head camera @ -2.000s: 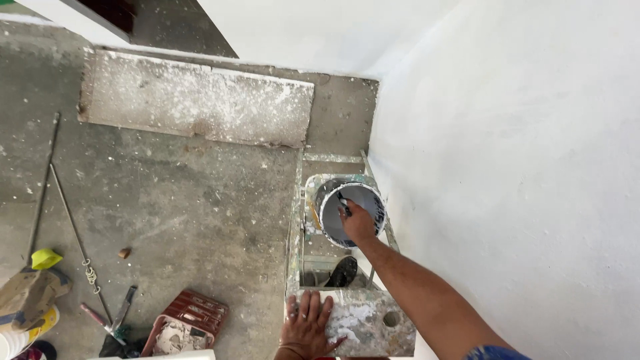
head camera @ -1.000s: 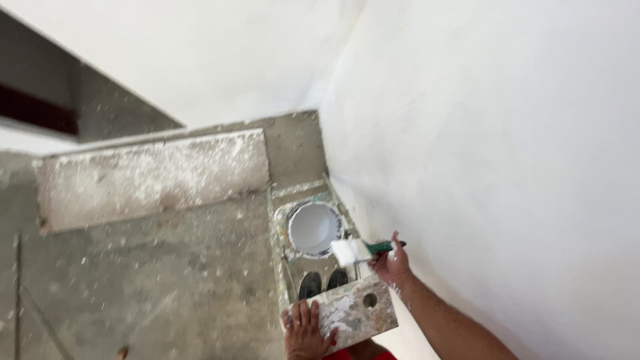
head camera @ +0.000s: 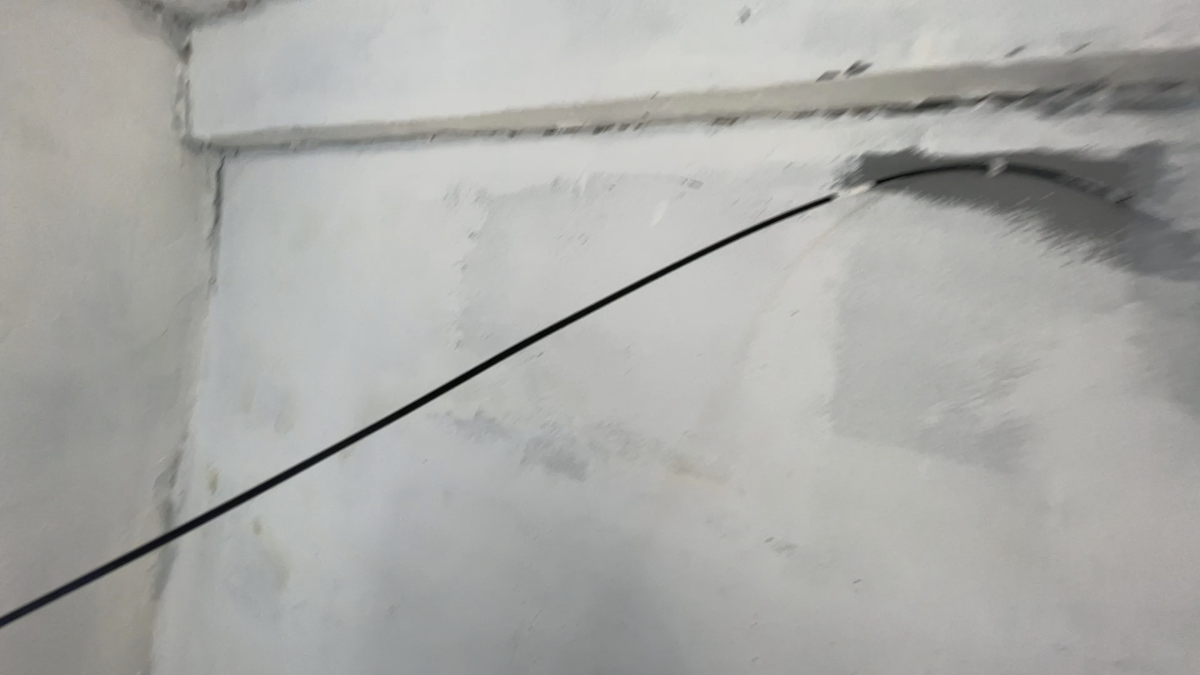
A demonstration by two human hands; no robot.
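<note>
Neither my left hand nor my right hand is in the head view now, so what they hold is hidden. A black cable (head camera: 506, 354) runs diagonally from the lower left up to the right, where it curves over a dark grey patch (head camera: 1031, 202). The surface behind it is a ceiling or wall with patchy white paint (head camera: 581, 525); which of the two cannot be told. The paintbrush and the bucket are out of view.
A raised beam or ledge (head camera: 562, 117) crosses the upper part of the view. At the left, a rough, cracked joint meets an adjoining painted surface (head camera: 84, 328).
The view has swung far away from the floor and bucket, and both hands have left it. Between the earlier frames, my right hand moved from inside the bucket to beside it, holding a paint-covered brush.
</note>
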